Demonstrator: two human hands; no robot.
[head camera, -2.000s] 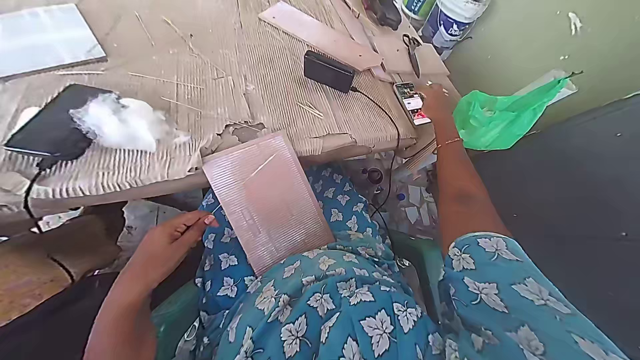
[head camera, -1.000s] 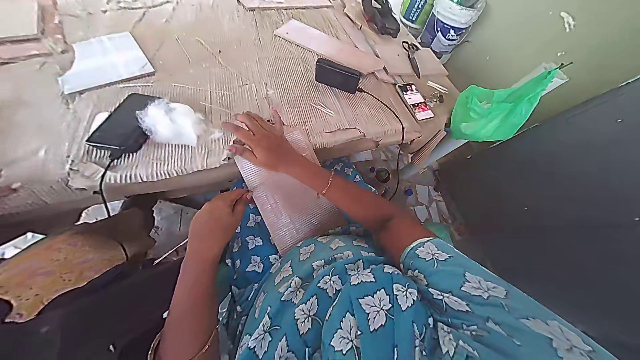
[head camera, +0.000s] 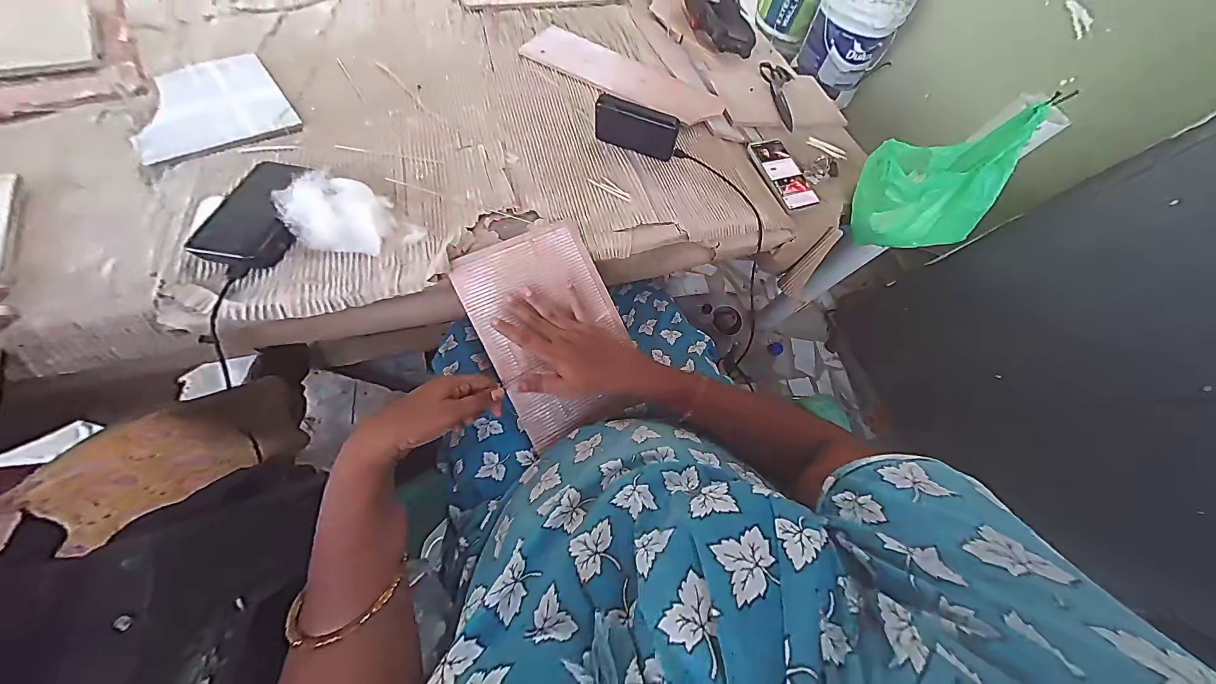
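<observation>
A ridged, pinkish rectangular board lies across my lap, its far end against the edge of the cardboard-covered table. My right hand rests palm down on its ridged face, fingers spread. At the board's left edge is my left hand, thumb and index finger pinched together on something thin, too small to name. A tuft of white cotton wool leans on a black device with a cable at the table's near left. Thin sticks are scattered over the ridged cardboard.
On the table are a white tile, a black power adapter, a pink strip, scissors and a lit phone. A green plastic bag hangs at the right, near paint tubs.
My right hand has come from beside the phone to the board, then moved down its face toward me. My left hand stays by the board's left edge.
</observation>
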